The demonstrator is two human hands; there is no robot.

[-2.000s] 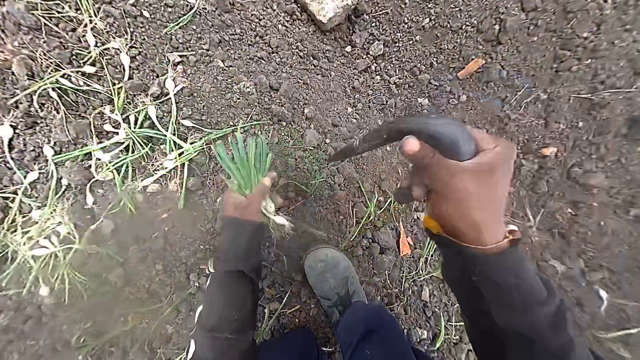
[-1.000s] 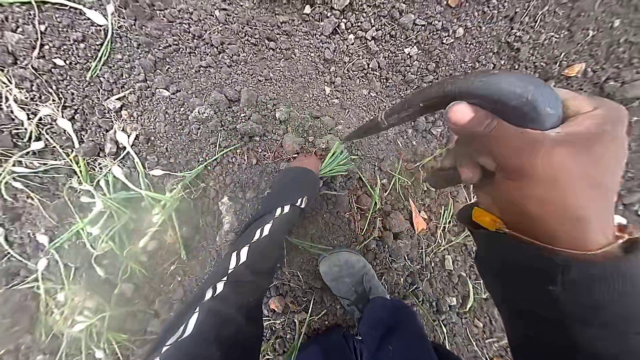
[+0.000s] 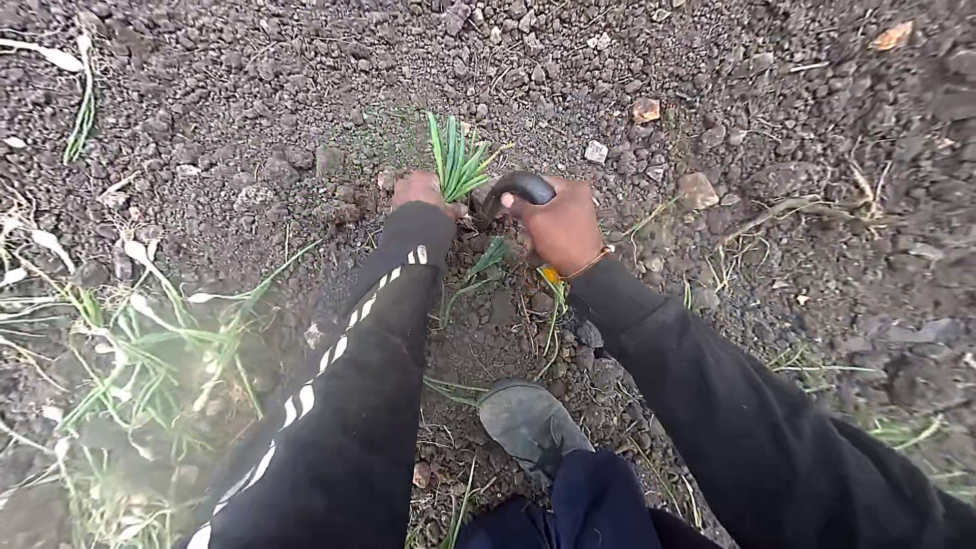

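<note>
My left hand [image 3: 424, 192] is down at the soil, gripping a bunch of green onion seedlings [image 3: 460, 164] whose leaves fan upward; their lower ends are hidden. Just right of it, my right hand [image 3: 563, 225] is closed around a dark, curved, horn-like digging tool [image 3: 521, 185]. The tool's pointed end slopes down to the ground beside the seedlings. Below the hands, a small green tuft [image 3: 488, 258] stands in the soil.
Loose onion seedlings with pale bulbs [image 3: 164, 328] lie scattered at the left. A shoe [image 3: 530, 427] rests on the ground below my hands. Stones, one of them brownish [image 3: 697, 191], and dry roots [image 3: 808, 204] lie to the right in cloddy soil.
The right hand has brought the curved tool down and left to the soil, beside the left hand. The left hand has moved away from the loose seedlings, still holding green leaves.
</note>
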